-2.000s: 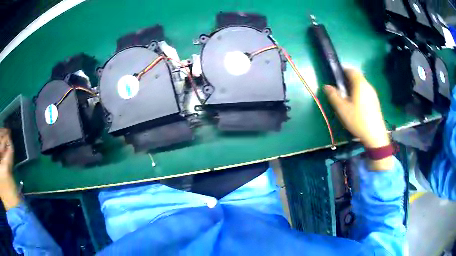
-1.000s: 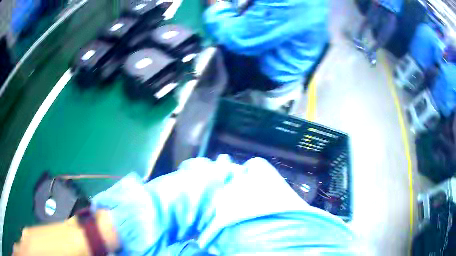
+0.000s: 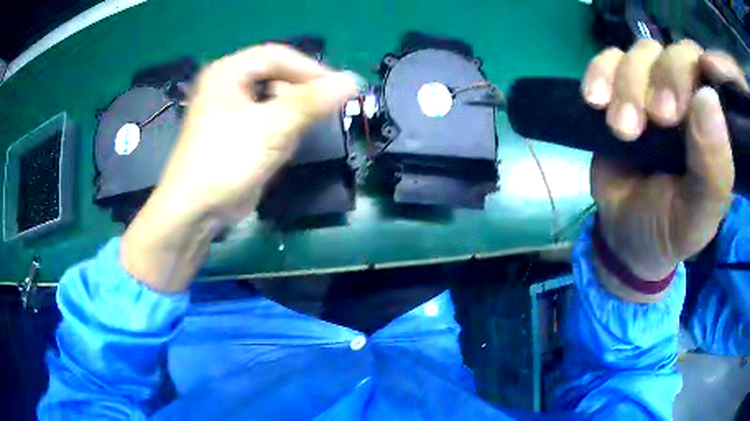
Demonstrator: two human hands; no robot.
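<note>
Three dark blower fans on black plastic housings stand in a row on the green bench: the left fan (image 3: pixel 127 160), the middle fan (image 3: pixel 317 152), partly hidden by my left hand, and the right fan (image 3: pixel 440 107) with its round white label. My left hand (image 3: pixel 238 136) is raised over the left and middle fans, thumb and fingers close together. It is overexposed, so anything tiny at the fingertips cannot be made out. My right hand (image 3: pixel 658 164) grips a thick black electric screwdriver (image 3: pixel 551 111), held level and close to the camera, right of the right fan. No bit is visible.
A clear screw box (image 3: pixel 39 185) with black grains is at the bench's left. A small silver clamp (image 3: pixel 31 279) is at the front-left edge. A crate (image 3: pixel 547 341) is below the bench. Another person's blue sleeve (image 3: pixel 728 304) shows at far right.
The view has swung back from the aisle and crate at the right to the bench. My left hand is now in view over the fans, and my right hand is up with the screwdriver.
</note>
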